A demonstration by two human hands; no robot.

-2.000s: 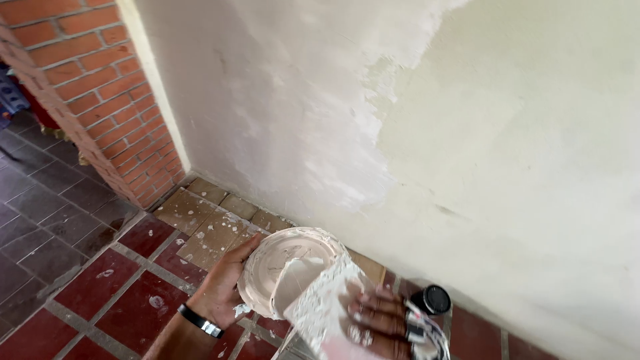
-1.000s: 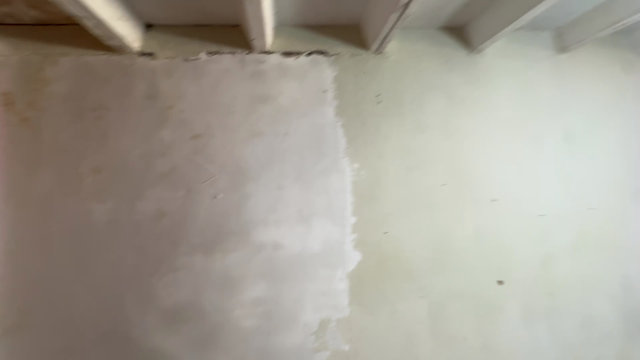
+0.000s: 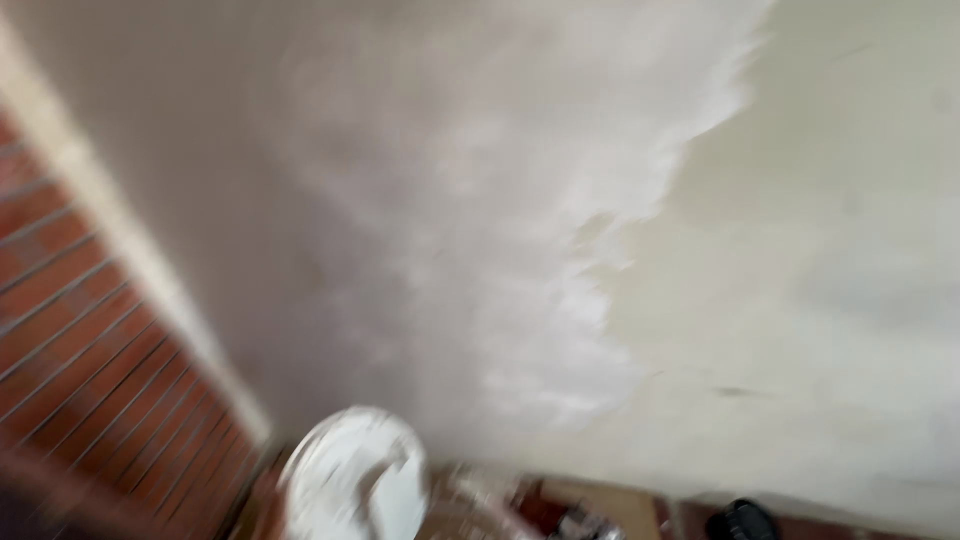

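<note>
At the bottom of the head view, a round container (image 3: 360, 480) shows a smeared white paste inside its pale rim. My left hand (image 3: 266, 506) is a blurred sliver at the container's left edge, gripping it. To the right of the container lies a blurred brownish and whitish shape (image 3: 472, 514); whether it is my right hand, a tool or both cannot be told. The wall (image 3: 450, 247) bears a whitish coat on its left part, with a ragged edge against the pale green surface (image 3: 787, 300) on the right.
A brick wall (image 3: 82, 337) with a pale corner strip (image 3: 150, 240) stands at the left. Along the foot of the coated wall is a strip of tiled floor (image 3: 600, 495). A dark object (image 3: 742, 521), unclear in kind, sits at the bottom right.
The view has swung up to the ceiling beams and back down. The container with paste is in sight again; my right hand and the coated blade, plain two seconds ago, are not clearly seen now.
</note>
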